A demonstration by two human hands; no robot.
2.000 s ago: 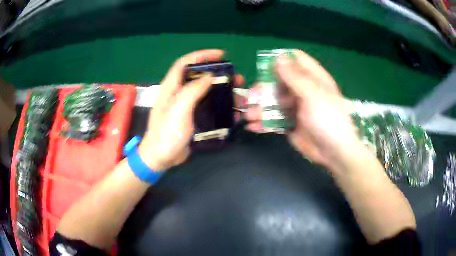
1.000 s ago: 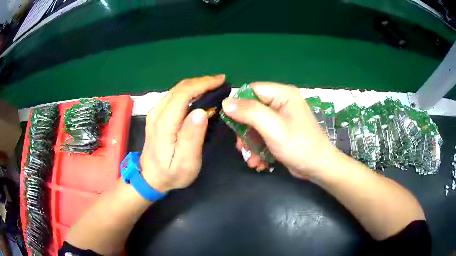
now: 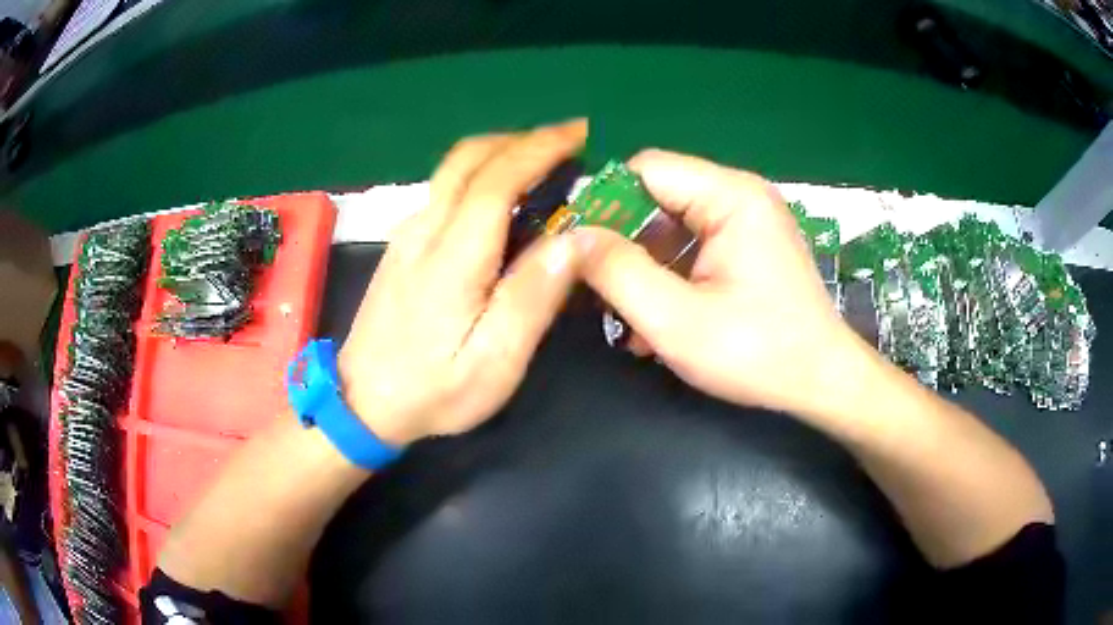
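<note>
My left hand (image 3: 458, 299) holds a dark phone housing (image 3: 544, 199), tilted and mostly hidden by my fingers. A small orange flex cable (image 3: 559, 221) shows at the housing's edge beside my left thumb. My right hand (image 3: 720, 287) grips a green circuit board (image 3: 620, 203) with a silver metal part, its thumb on the near edge. The board's left end is at the flex cable and the housing; whether it is seated cannot be told. Both thumbs meet at this spot, above the black mat (image 3: 574, 513).
A red tray (image 3: 201, 409) at left holds a long row of boards (image 3: 100, 415) and a short stack (image 3: 217, 269). A pile of overlapping boards (image 3: 964, 305) lies at right. The green conveyor belt (image 3: 366, 128) with its white rail runs behind; a grey post (image 3: 1080, 195) stands at right.
My hands have moved slightly up and closer together. The board has turned flatter and its end now meets the orange flex cable. Earlier, the housing and board were held apart.
</note>
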